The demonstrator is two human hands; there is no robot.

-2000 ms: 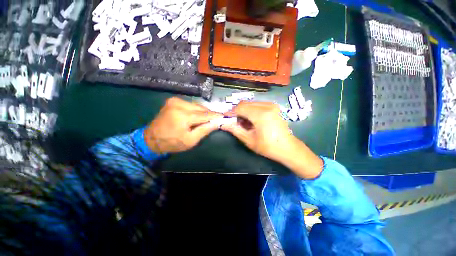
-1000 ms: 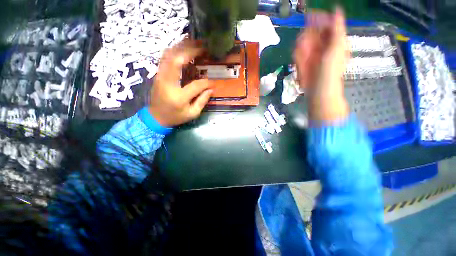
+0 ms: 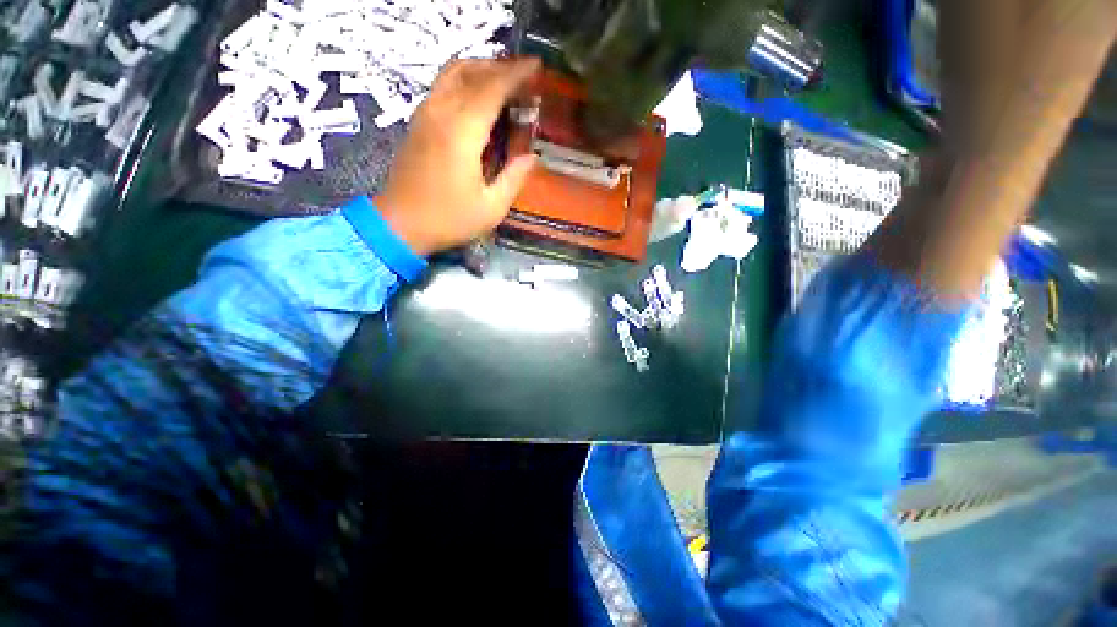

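Note:
My left hand [image 3: 453, 159] lies against the left side of the orange-brown press fixture [image 3: 570, 202], thumb on its front, fingers behind its left edge. The silver-white slotted nest [image 3: 578, 162] sits on the fixture, below the dark olive-green press body [image 3: 625, 55]. Whether a part lies in the nest I cannot tell. My right arm reaches up and is blurred; the right hand is cut off by the top edge. A little group of small white parts [image 3: 649, 312] lies on the bench before the press, with another white piece [image 3: 551, 274] closer to the fixture.
A black tray [image 3: 184, 178] with a heap of white parts stands left of the press. Clear blister trays [image 3: 92, 104] are at far left. A crumpled white tissue [image 3: 717, 235] lies right of the press. A perforated tray with white rows [image 3: 845, 190] is partly behind my right arm.
The white part is no longer seen between my hands. My left hand has moved to the fixture. My right hand has lifted up and out of the picture. The view has shifted.

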